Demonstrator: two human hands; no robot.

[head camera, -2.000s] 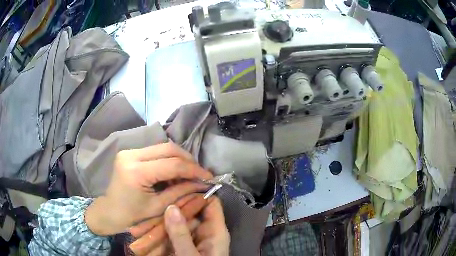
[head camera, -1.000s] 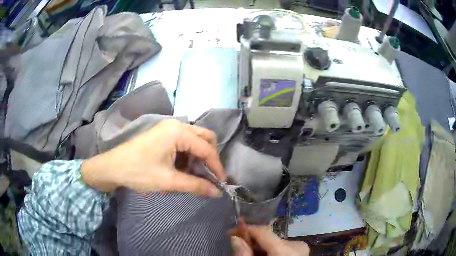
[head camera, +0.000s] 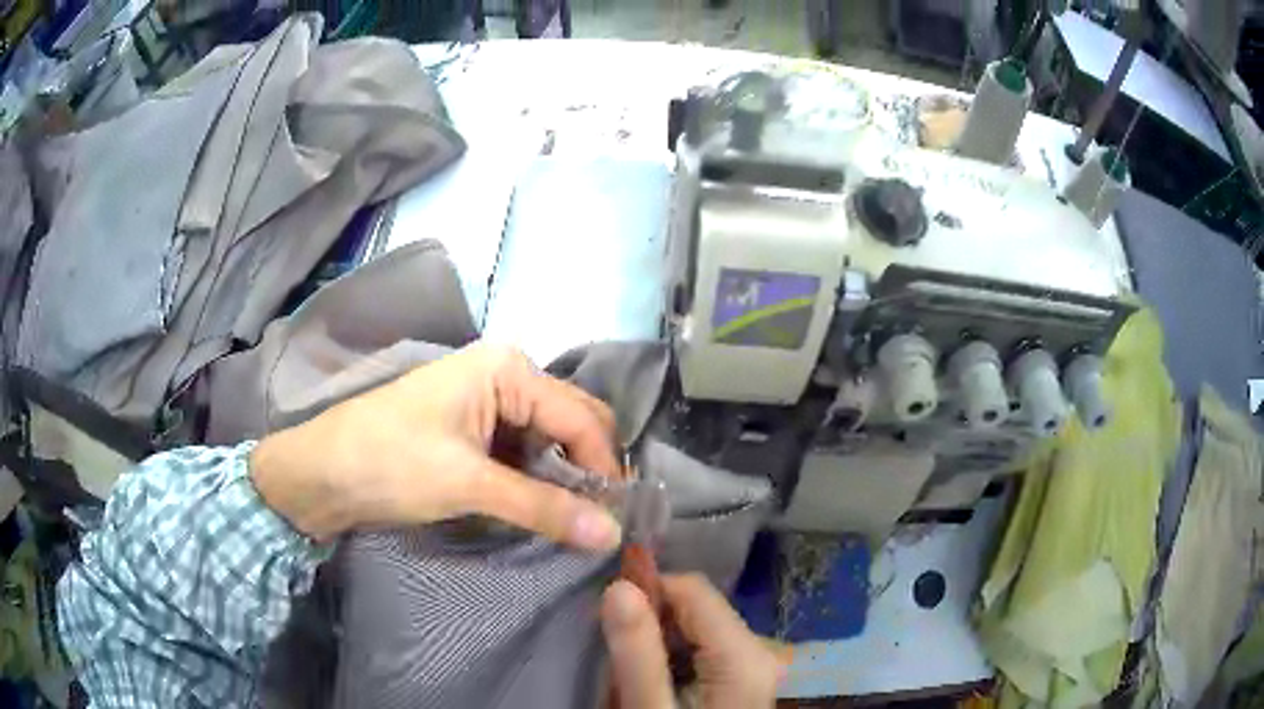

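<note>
My left hand (head camera: pixel 444 450) pinches the seam edge (head camera: pixel 589 485) of the grey-brown garment between thumb and fingers. My right hand (head camera: pixel 693 644), cut off by the bottom edge, holds a small tool with an orange-brown handle (head camera: pixel 639 568), likely a seam ripper or snips. Its tip is blurred against the seam, beside my left fingertips. The striped lining (head camera: pixel 458 609) hangs below my left hand. The garment's grey-brown cloth (head camera: pixel 700 485) extends toward the overlock machine (head camera: pixel 762 291), just under its head.
Grey-brown garments (head camera: pixel 180 208) are piled at left on the white table (head camera: pixel 582 83). Green panels (head camera: pixel 1095 499) and paler pieces (head camera: pixel 1213 513) hang at right. A blue tray (head camera: pixel 828 589) with brownish lint lies below the needle area. Thread cones (head camera: pixel 995 111) stand behind the machine.
The left hand went from lying against the right hand to pinching the seam from above. The right hand moved right and down, then up to the seam with the tool. The view shifted, showing more striped lining.
</note>
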